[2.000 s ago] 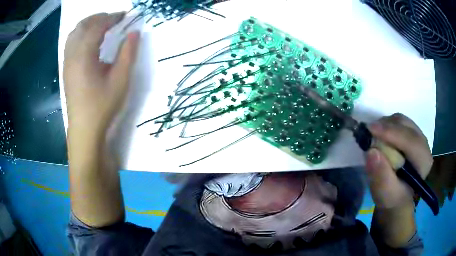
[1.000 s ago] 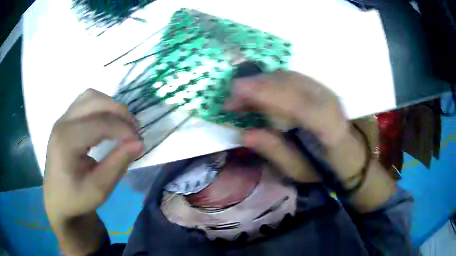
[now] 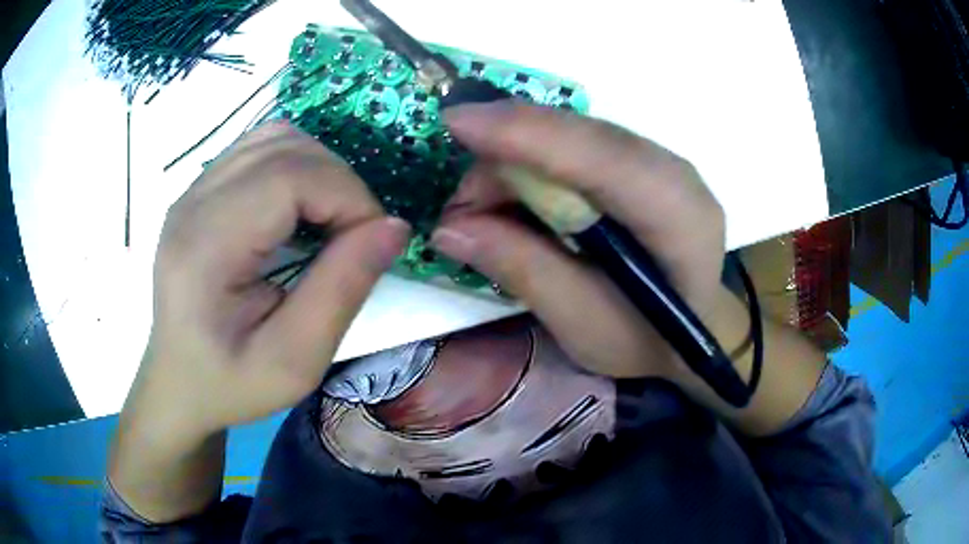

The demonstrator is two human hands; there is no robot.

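The green PCB panel [image 3: 388,106] lies tilted on white paper, partly hidden by both hands. Dark lead wires [image 3: 228,119] trail from its left side. My right hand [image 3: 606,223] holds the soldering iron [image 3: 638,282], its metal barrel pointing up and left above the panel's top edge. My left hand [image 3: 266,266] is over the panel's lower left, with thumb and forefinger pinched near my right fingertips. Whether a wire is between the left fingertips cannot be told.
A wire bundle [image 3: 170,32] lies at the paper's upper left, with a single loose wire [image 3: 129,175] below it. White paper [image 3: 723,128] lies on the dark green bench [image 3: 882,117]. Red and brown items [image 3: 823,276] stand beyond the bench edge at right.
The view has shifted, and panel and bundle sit further left. My left hand has come from the wires to the panel beside my right hand. The iron's barrel now points up and left.
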